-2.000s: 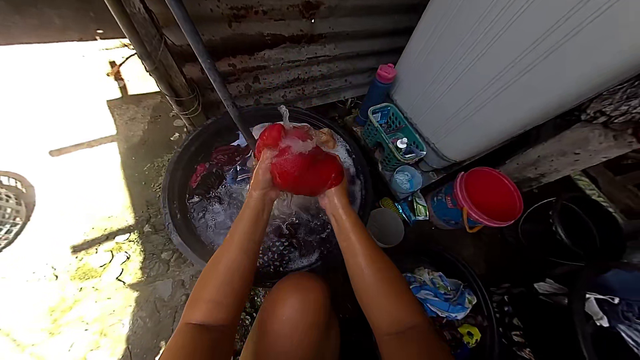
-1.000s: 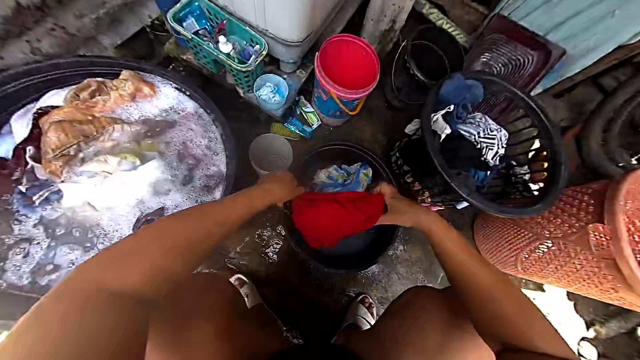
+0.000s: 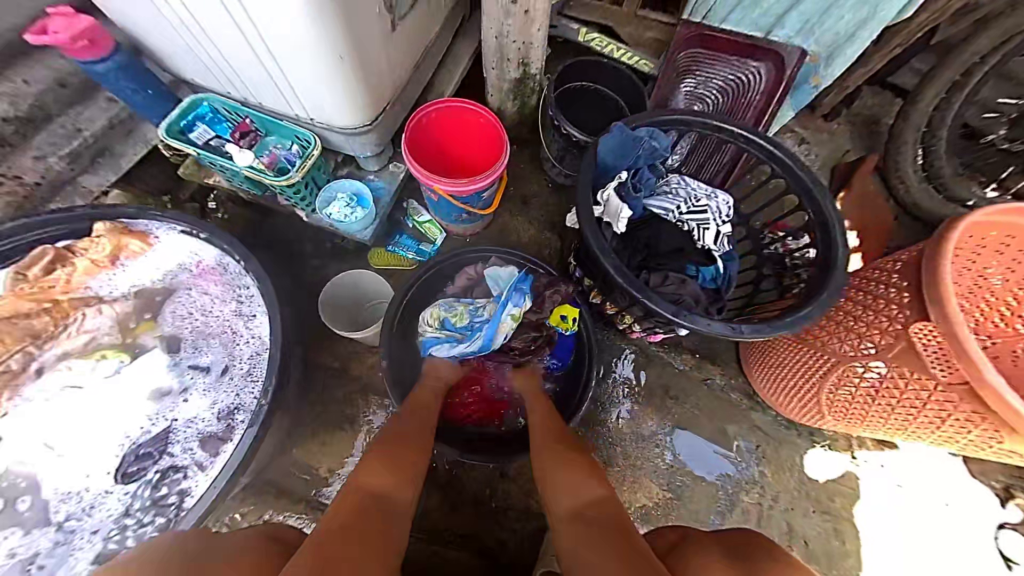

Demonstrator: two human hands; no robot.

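A red cloth (image 3: 482, 394) lies wet and low in a small black basin (image 3: 390, 352) between my two hands. My left hand (image 3: 445, 372) touches its left side and my right hand (image 3: 524, 378) its right; the fingers of both are hidden in the basin, so their grip does not show. Just beyond them, a blue and white patterned cloth (image 3: 478, 318) rests on dark brown cloth (image 3: 532, 324), with a blue and yellow piece (image 3: 562, 336) at the right.
At left stands a large black tub (image 3: 268, 320) of sudsy laundry. Behind are a white cup (image 3: 356, 304), a red bucket (image 3: 456, 152), a green basket (image 3: 240, 144) and a black pail (image 3: 588, 104). Rightward are a black laundry basket (image 3: 828, 232) and an orange hamper (image 3: 848, 376).
Both hands held the bunched red cloth above the large tub, then over the small basin; now it is down inside the basin. The view has swung right since the first frame.
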